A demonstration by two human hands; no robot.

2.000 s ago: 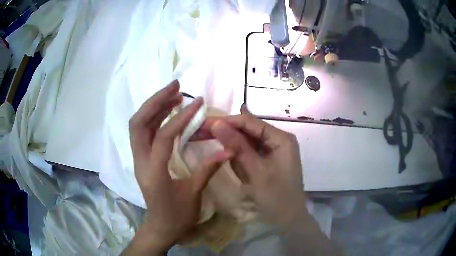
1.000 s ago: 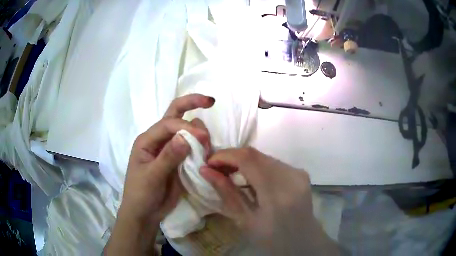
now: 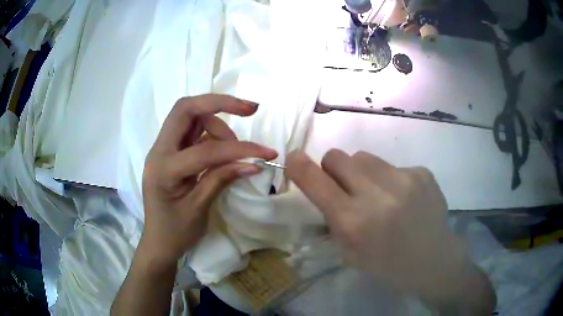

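Observation:
A white to cream garment piece (image 3: 259,213) lies bunched beneath and between my hands and runs up the table. My left hand (image 3: 197,160) pinches a small bit of the cloth between thumb and index finger, with the other fingers raised. A thin shiny pointed tool (image 3: 273,165) bridges the gap from that pinch to my right fingertips. My right hand (image 3: 364,203), slightly blurred, holds the tool's other end, which its fingers hide. A tan-yellow patch (image 3: 262,281) with faint marks shows below the cloth.
The lit needle area (image 3: 370,49) is at the top, with a round black disc (image 3: 402,63) and a beige knob (image 3: 428,33) right of it. Dark scissors (image 3: 511,142) lie at the right. Pale cloth (image 3: 99,265) hangs at the lower left beyond the table edge.
My right hand has moved right and away from my left hand, and the shiny tool now shows between them. More of the tan patch shows. The machine sits higher in view.

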